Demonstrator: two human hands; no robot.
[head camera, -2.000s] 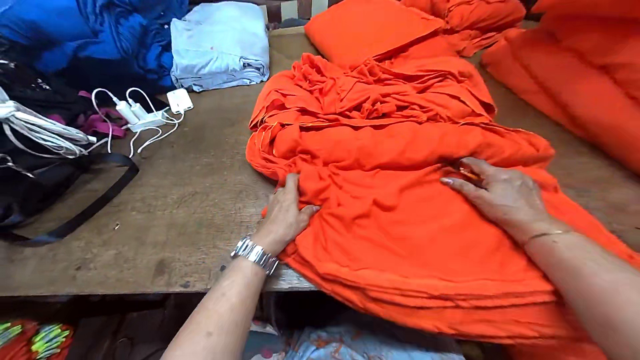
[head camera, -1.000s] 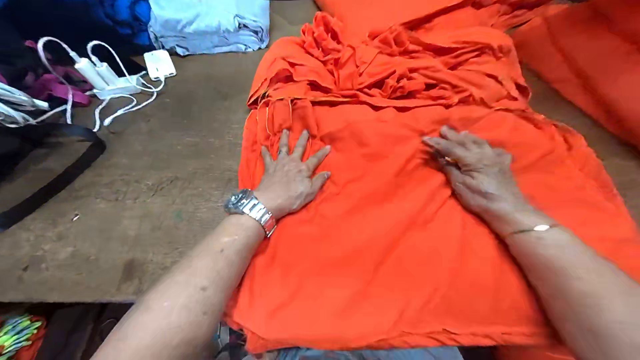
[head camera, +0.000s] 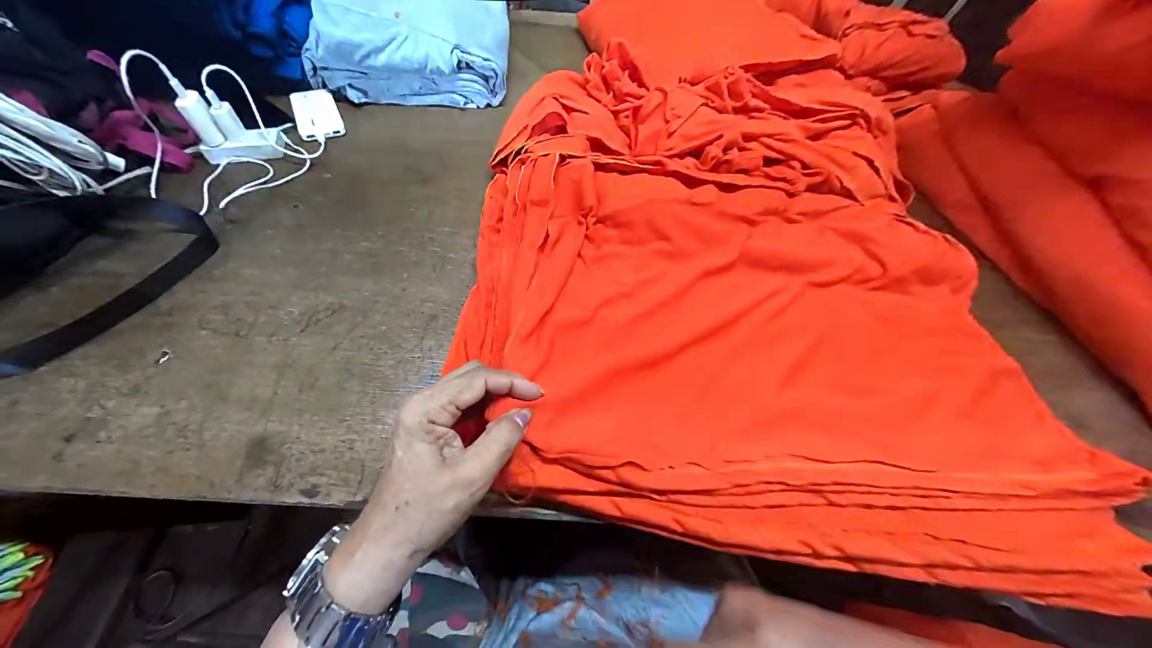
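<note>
Layers of orange fabric (head camera: 756, 342) lie spread over the wooden table, their near edges hanging past its front edge. My left hand (head camera: 459, 441), a metal watch on its wrist, is at the near left corner of the layers. Its thumb and forefinger are curled with a gap between the tips; whether the other fingers hold cloth is hidden. My right forearm (head camera: 774, 621) shows blurred at the bottom edge, below the table front, and its hand cannot be made out. A bunched orange heap (head camera: 747, 117) lies at the far end of the layers.
Rolled orange fabric (head camera: 1035, 198) lies at the right. Folded light blue cloth (head camera: 409, 49) is at the back. A white power adapter (head camera: 243, 144) with cables and a black strap (head camera: 117, 315) lie on the table (head camera: 297, 360) at the left. Blue patterned cloth (head camera: 594, 612) shows below.
The right hand has left the top of the fabric and its arm is now low at the bottom of the view. The left hand has moved nearer, to the fabric's front left corner.
</note>
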